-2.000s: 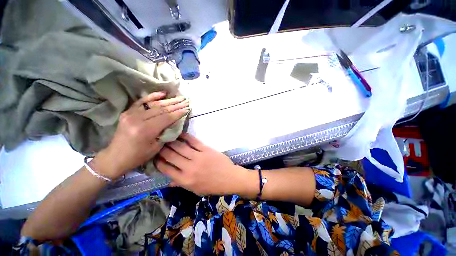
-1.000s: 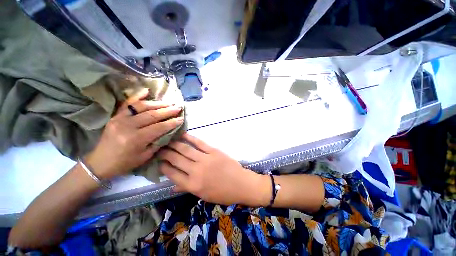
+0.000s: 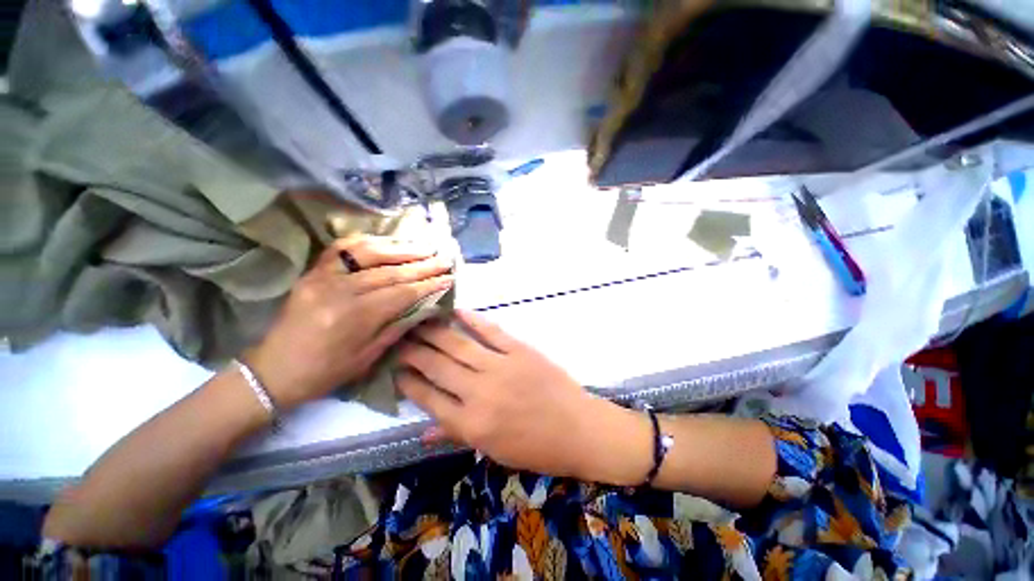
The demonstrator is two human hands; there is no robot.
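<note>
The olive garment point(image 3: 136, 244) is bunched on the white table left of the needle, and part of it runs under the machine head point(image 3: 329, 102). My left hand point(image 3: 340, 318) lies on the cloth just in front of the presser foot area, fingers pointing right, pressing it. My right hand point(image 3: 499, 397) is beside it, nearer the table edge, with its fingertips on the garment's edge. The fingertips overlap the cloth, so the exact grip is partly hidden. The needle is not clear in the glare. A blue-grey attachment point(image 3: 479, 227) stands right of the presser foot.
Two small olive pieces, a strip point(image 3: 623, 218) and a patch point(image 3: 719, 232), lie right of the needle. Red-and-blue snips point(image 3: 833, 252) lie farther right, near a white plastic bag point(image 3: 907, 306). A dark phone point(image 3: 771, 91) is strapped above. A ruler-marked strip point(image 3: 726, 380) edges the table.
The camera view has shifted, so the machine head looks larger and lower. Both hands stay on the cloth in nearly the same place relative to the machine, slightly nearer the presser foot.
</note>
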